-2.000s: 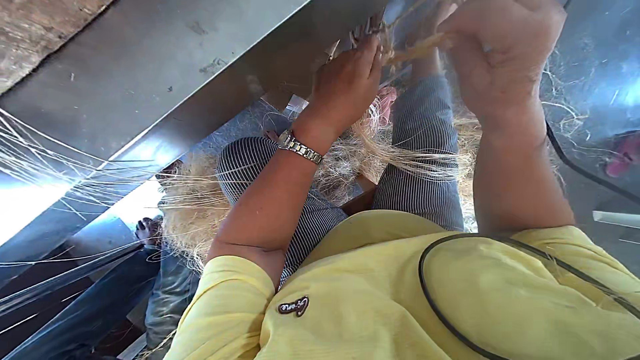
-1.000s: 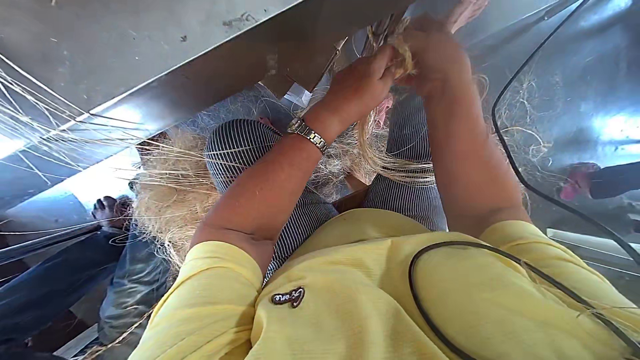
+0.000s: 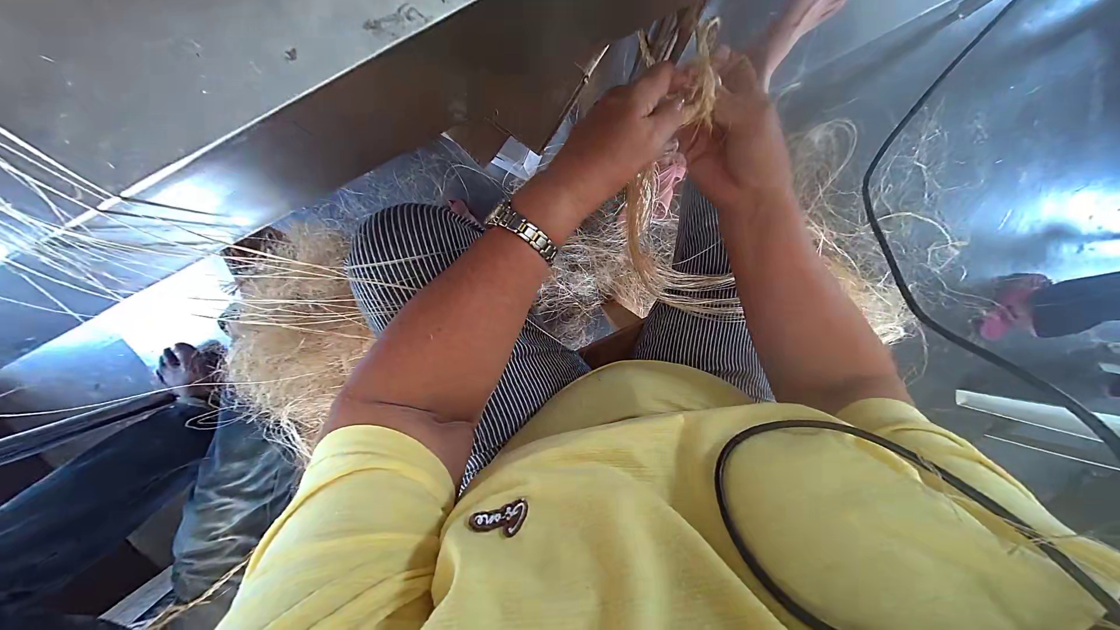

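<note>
At the top of the head view, my left hand pinches a bundle of pale plant fibre that stands up between my hands. Close against it on the right, my right hand also grips this bundle; its fingers are partly hidden and slightly blurred. A twisted strand of fibre hangs below my hands and spreads across my striped trousers. Loose, tangled fibre lies between and around my knees. I wear a metal wristwatch on my left wrist.
A metal table with a straight edge runs across the upper left, with long fibres sticking out near it. A fibre heap lies beside a person's jeans-clad leg. A black cable curves down the right. Another person's foot is at right.
Two seconds ago my right hand was farther right of my left, with fibre stretched between them. It has come in close beside my left hand, and the bundle is now between them.
</note>
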